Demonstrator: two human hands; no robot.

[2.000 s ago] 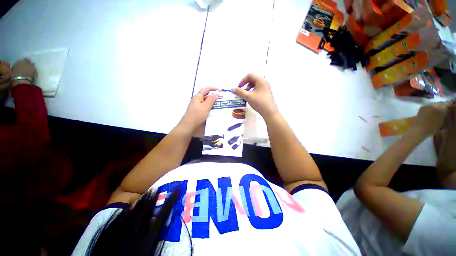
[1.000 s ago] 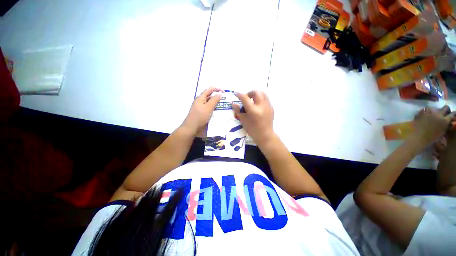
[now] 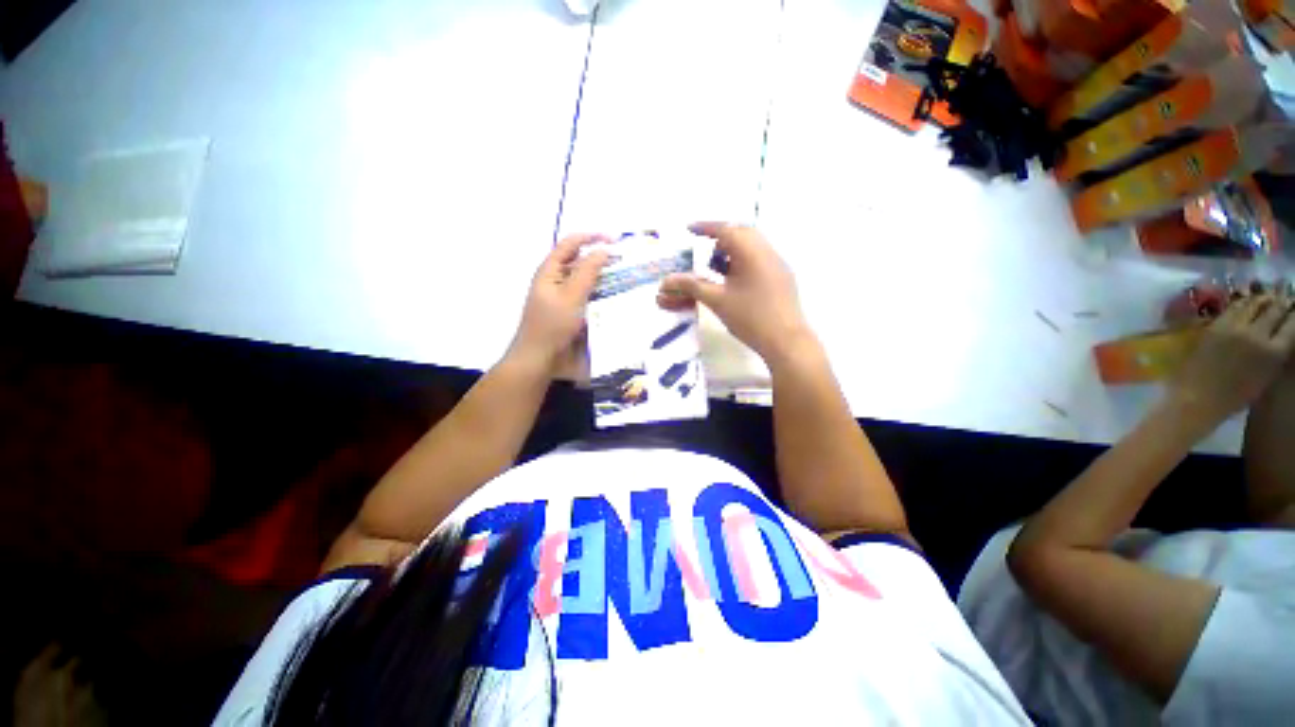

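Observation:
A retail carton (image 3: 639, 348) shows its white back panel, with a dark title strip near the top and small black product pictures below. It is held over the table's near edge, close to my body. My left hand (image 3: 561, 296) grips its upper left edge. My right hand (image 3: 750, 288) is at its upper right, with the thumb on the panel and the fingers at the edge. A pale flat sheet (image 3: 734, 367) lies partly hidden beside the carton, under my right wrist. Whether a small sticker is at my fingertips cannot be told.
A white pad (image 3: 128, 209) lies on the white table (image 3: 384, 171) at left. At right are a flat orange box (image 3: 909, 60), a black tangled heap (image 3: 994, 117), stacked orange cartons (image 3: 1157, 142) and a person's hands (image 3: 1238, 348) by an orange carton. A person's sleeve shows at far left.
My right hand has shifted right and opened out from its curled hold on the carton's top. The carton tilts slightly. The left neighbour's hand has left the white pad.

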